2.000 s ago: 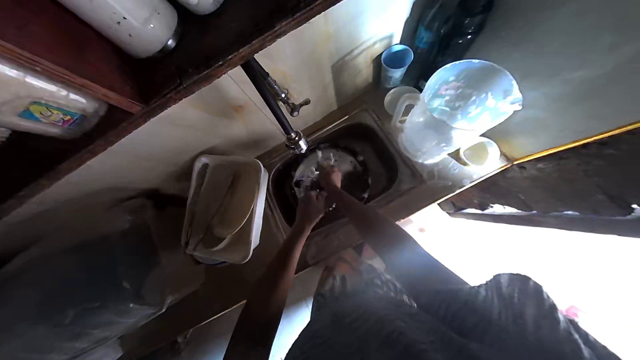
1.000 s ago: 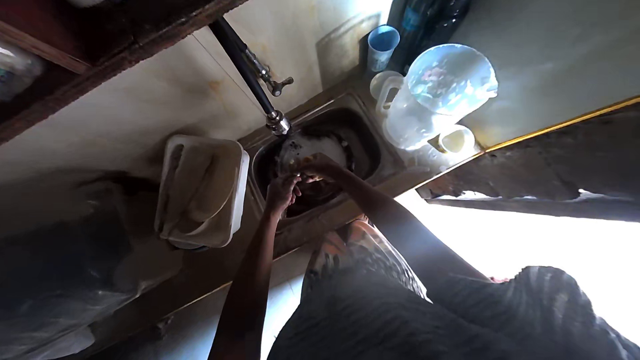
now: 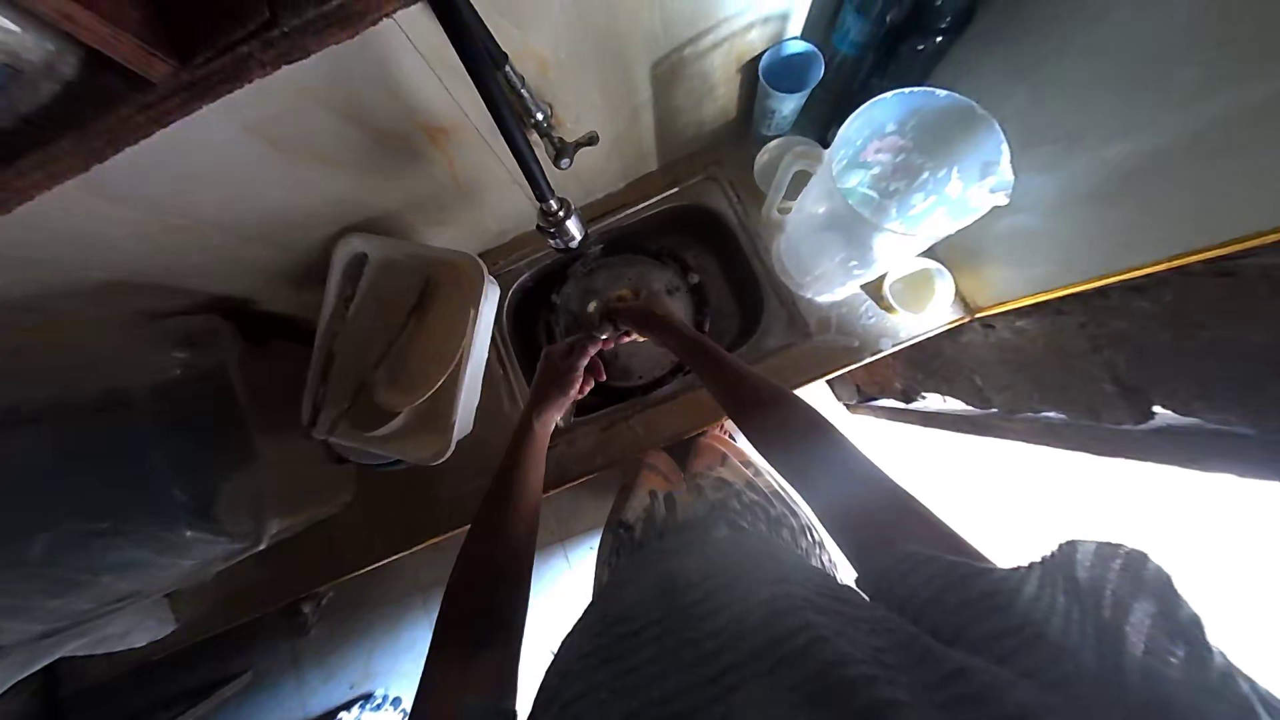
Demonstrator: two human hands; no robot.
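Note:
Both hands are over a metal sink (image 3: 735,235). My left hand (image 3: 567,375) is at the near left of the basin, its fingers curled close to the right hand; whether it grips something is hard to tell. My right hand (image 3: 642,315) is bent over a round, pale vessel (image 3: 645,375) in the basin, with small yellowish bits by its fingers; what it holds is too dark to make out. The metal tip of a black faucet (image 3: 562,225) hangs just beyond the hands.
Left of the sink stands a white plastic tub (image 3: 480,350) with boards or dishes inside. To the right are a clear plastic pitcher (image 3: 840,235), a blue cup (image 3: 788,85) and a small cup (image 3: 918,290). A tap handle (image 3: 572,150) juts from the wall. A wooden shelf (image 3: 200,100) overhangs the upper left.
The view has shifted. Both hands have stayed close together over the sink, with the fingers changing position slightly.

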